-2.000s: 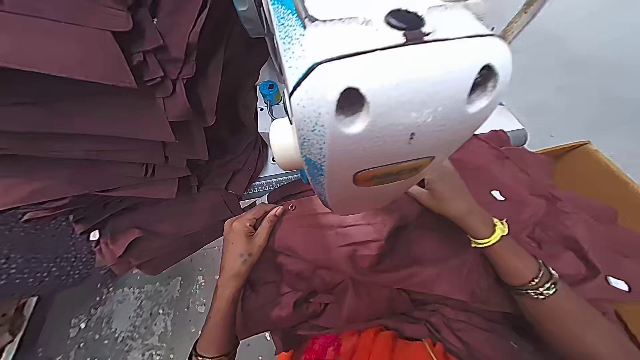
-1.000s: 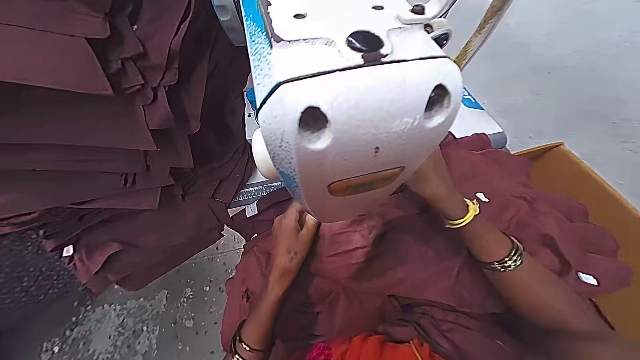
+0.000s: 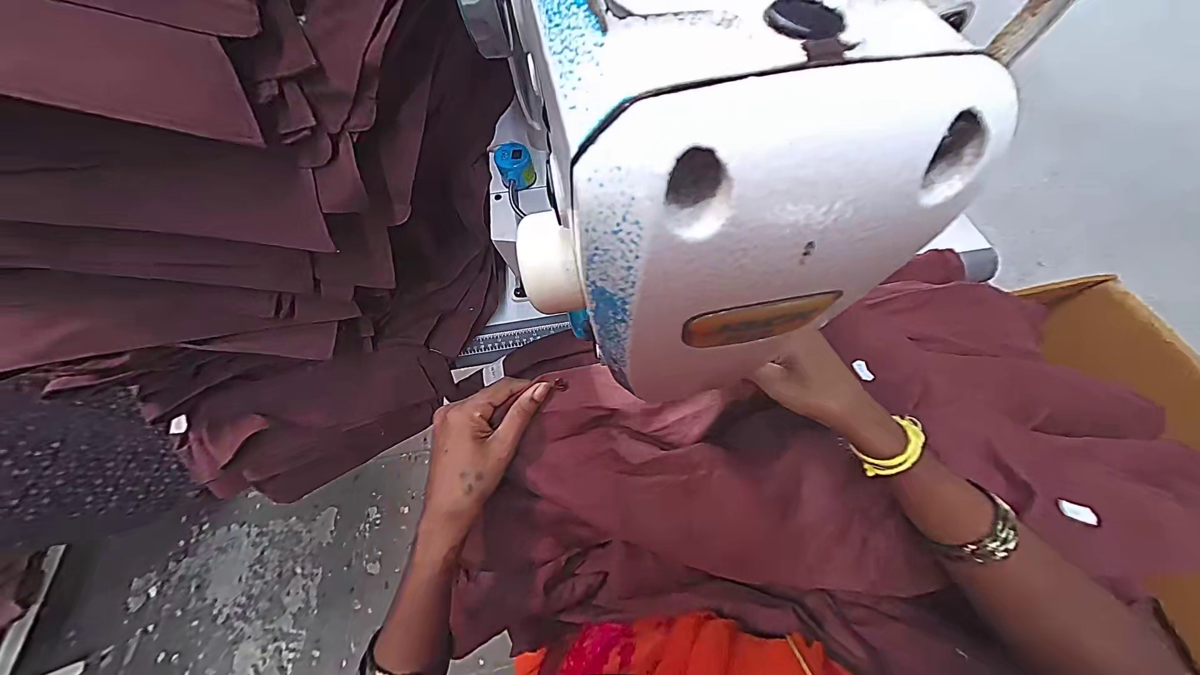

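Observation:
The white head of a sewing machine (image 3: 797, 197) covers the middle of the view and hides its needle area. Maroon fabric (image 3: 750, 506) lies beneath it and drapes toward my lap. At the fabric's left edge, my left hand (image 3: 478, 445) pinches the cloth between thumb and fingertips. My right hand (image 3: 811, 380), with a yellow bangle at the wrist, rests on the fabric at the right side of the machine head; its fingertips are partly hidden behind the head, so its grip is not visible.
Piled maroon cut pieces (image 3: 159, 178) stand left of the machine. A printed ruler strip (image 3: 516, 337) marks the machine bed's edge. On the right, a cardboard box (image 3: 1116, 347) has maroon cloth with small white tags over it. Dark patterned cloth (image 3: 94, 459) lies at the far left.
My left hand was partly under the machine head's lower left edge one second ago; now it is clear of the head, pinching the fabric edge. The view has shifted.

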